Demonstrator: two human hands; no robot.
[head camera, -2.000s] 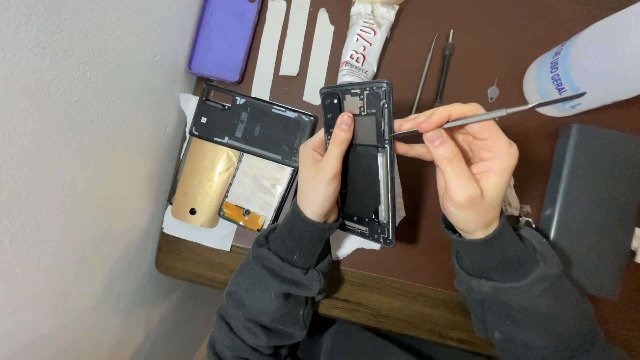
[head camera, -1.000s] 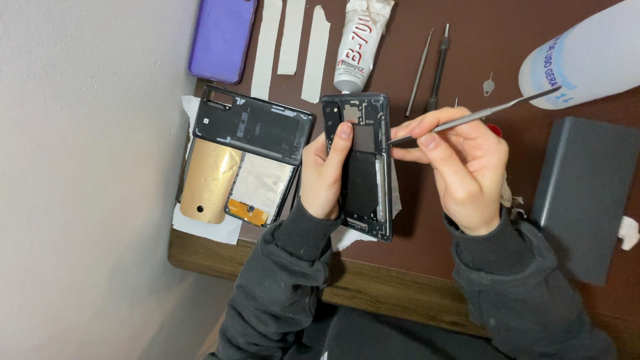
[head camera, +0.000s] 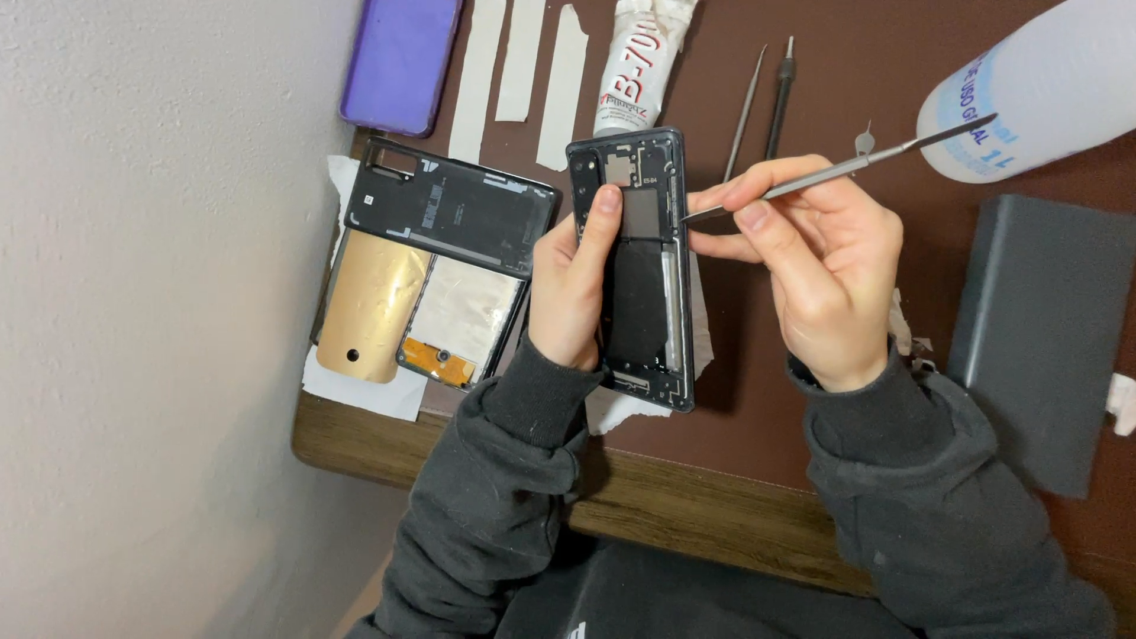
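Note:
My left hand (head camera: 577, 284) holds an opened smartphone body (head camera: 635, 337) upright, its thumb on the inner plate below the camera lenses. In my right hand (head camera: 808, 257) is a thin metal spudger (head camera: 843, 169), gripped between thumb and fingers, with its lower tip touching the phone's right edge. Left of the phone lies a detached black back cover (head camera: 453, 204) with a camera cutout. Partly under that cover are a gold-coloured sheet (head camera: 368, 306) with a small hole and a display part (head camera: 466, 306) with a silver back and an orange flex section.
A purple phone case (head camera: 399, 67), white strips (head camera: 561, 89) and a B-7000 glue tube (head camera: 641, 71) lie at the back. Beyond my right hand are a pointed metal tool (head camera: 745, 111), a black-handled tool (head camera: 781, 98), a SIM ejector pin (head camera: 864, 140), a plastic bottle (head camera: 1021, 98) and a dark grey box (head camera: 1043, 346).
The spudger's tip stays at the phone's right edge, and my left hand keeps its hold. Nothing has plainly been taken up or let go.

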